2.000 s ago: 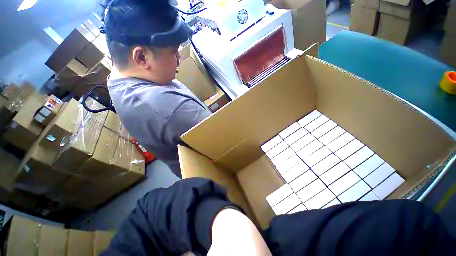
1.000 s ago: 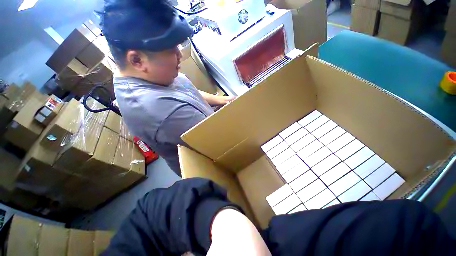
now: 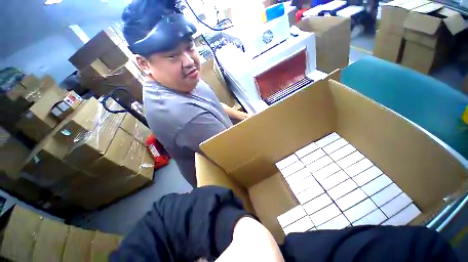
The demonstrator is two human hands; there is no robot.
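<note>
A large open brown carton (image 3: 287, 128) fills the lower centre and right. Small white boxes (image 3: 333, 179) stand in tight rows in it; bare brown cardboard shows at its near left inside. My two dark sleeves lie across the carton's near side. Bare skin of my left wrist or hand (image 3: 256, 243) shows below the left cuff, cut off by the bottom edge; no fingers can be made out. My right hand is not seen beyond its sleeve. A tiny skin-coloured patch at the bottom edge is too small to tell.
A person (image 3: 187, 112) in a grey shirt stands beyond the carton, beside a white machine (image 3: 241, 77) with a reddish opening. Film-wrapped cartons (image 3: 97, 148) and a red pallet jack (image 3: 156, 152) are at left. A green surface (image 3: 400, 92) lies at right, with yellow tape at its edge.
The view has shifted, so the carton and room sit lower and further right. The person has turned their head toward me. My arms and the white boxes look unchanged.
</note>
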